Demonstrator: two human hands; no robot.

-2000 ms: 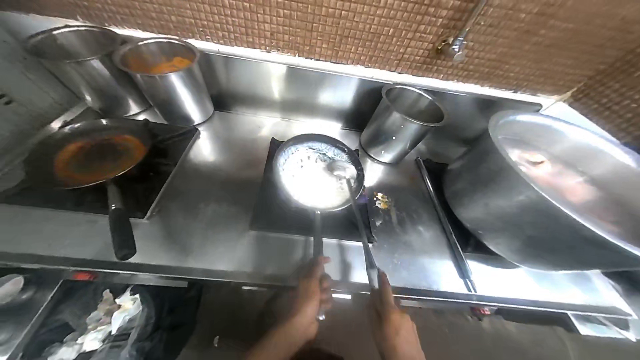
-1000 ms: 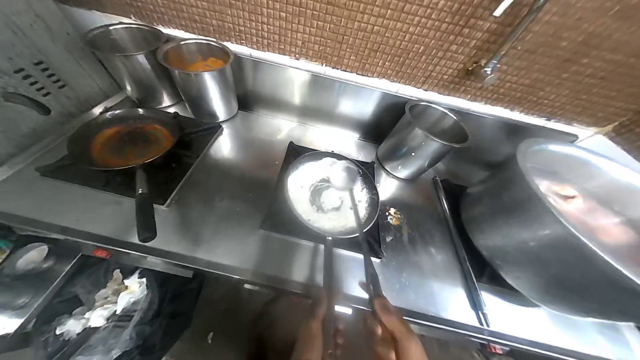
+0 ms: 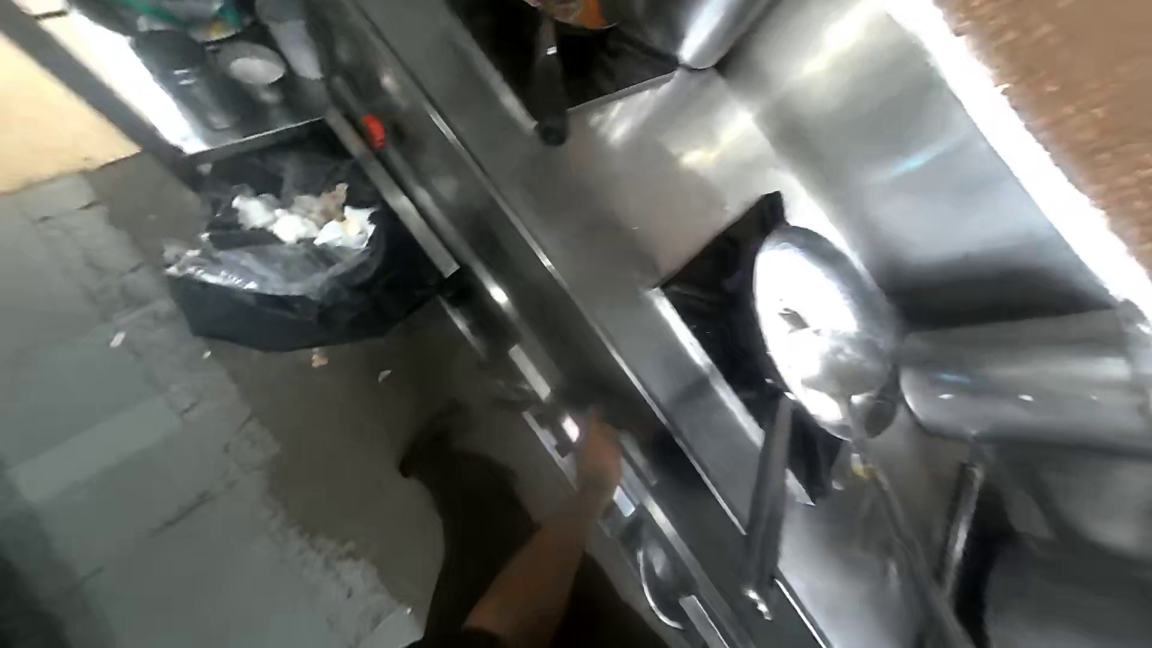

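Observation:
The frying pan sits on a black burner with white contents in it, its handle pointing down toward the counter's front edge. A long-handled metal ladle rests with its bowl in the pan; the lower end of its handle leaves the frame. My left hand, blurred, is at the front panel below the counter edge, apart from the pan handle. Whether it grips anything there cannot be made out. My right hand is outside the view.
A steel pot lies close beyond the pan. Another pan's black handle points over the counter at the top. A black-lined bin with white waste stands on the floor at left. Below the front panel, a round metal item shows.
My left hand has left the pan handle and moved to the front panel. My right hand has gone out of view. The view has swung and tilted strongly.

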